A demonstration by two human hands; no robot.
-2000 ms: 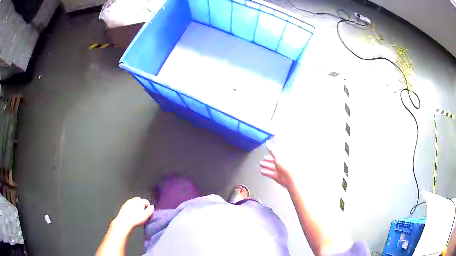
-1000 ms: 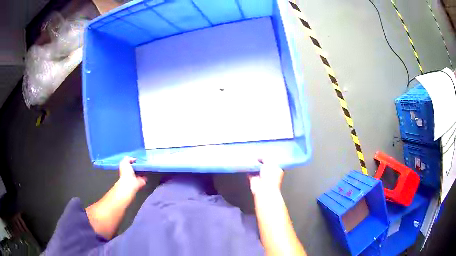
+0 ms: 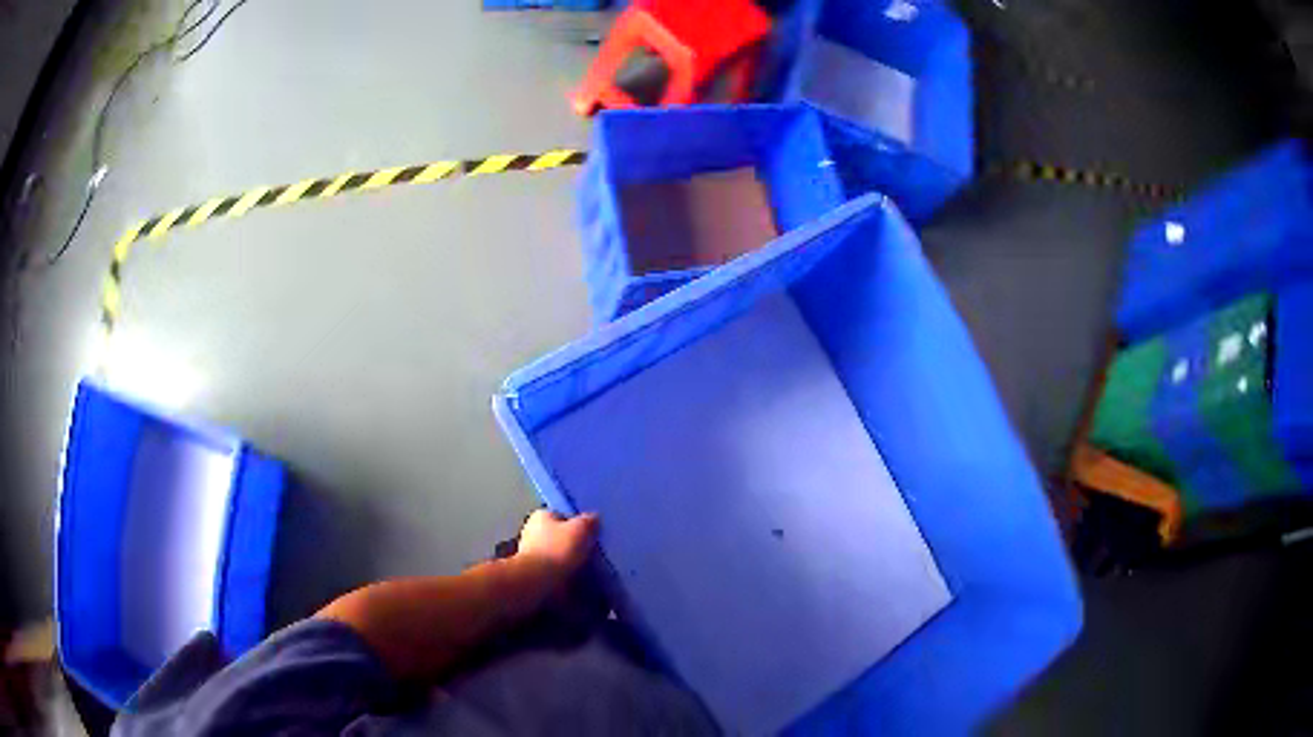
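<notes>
A large open blue tote (image 3: 979, 490) is tilted in front of me, its mouth facing up toward me. A pale flat liner sheet (image 3: 749, 504) lies on its bottom, with a small dark spot on it. My left hand (image 3: 559, 547) grips the tote's near-left rim, thumb over the edge. My right hand is not in view. The tote's lower end runs past the bottom edge of the picture.
Beyond the tote stand a blue tote with a brown bottom (image 3: 612, 216), another blue tote (image 3: 943, 87) and a red stool (image 3: 698, 43). A blue tote (image 3: 252, 547) stands at left. Stacked green and blue crates (image 3: 1210, 403) are at right. Hazard tape (image 3: 346, 184) crosses the floor.
The view has swung right with the tote, which is now turned and tilted. My right hand has gone out of view. The red stool and smaller totes now appear ahead.
</notes>
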